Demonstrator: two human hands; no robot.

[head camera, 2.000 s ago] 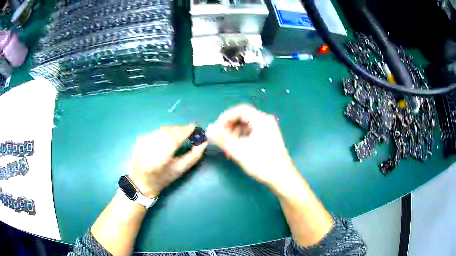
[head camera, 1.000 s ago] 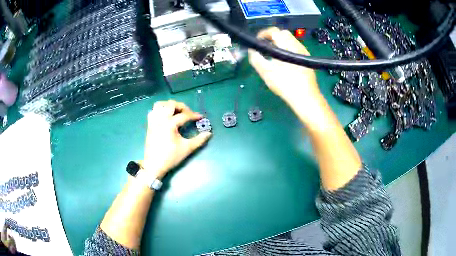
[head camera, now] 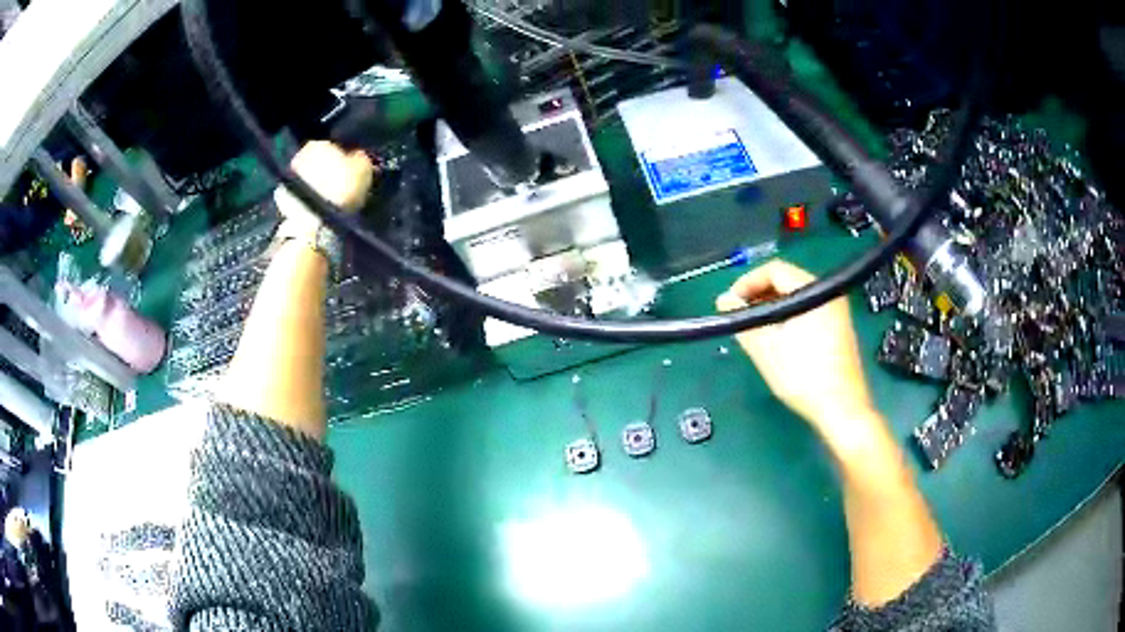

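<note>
Three small grey squarish lens holders with dark round centres, the middle one (head camera: 638, 438) among them, lie spaced in a row on the green mat, thin wires running back from them. My left hand (head camera: 327, 185) is stretched far back over the clear blister trays (head camera: 265, 296) at the rear left; its fingers are blurred and I cannot tell what they touch. My right hand (head camera: 790, 309) is beside the grey power supply, fingers curled, partly behind the black cable; I cannot tell if it holds anything.
The silver-white screw feeder (head camera: 531, 222) stands at rear centre, beside the grey power supply (head camera: 709, 154) with a red light. A black cable (head camera: 543, 324) loops across the view. A dark heap of modules (head camera: 1036, 272) lies right, with a corded tool (head camera: 950, 274). A pink bottle (head camera: 123, 331) stands rear left.
My left hand has left the leftmost lens holder and moved back over the trays. My right hand stays near the power supply. The view has tilted up, showing more of the bench's rear.
</note>
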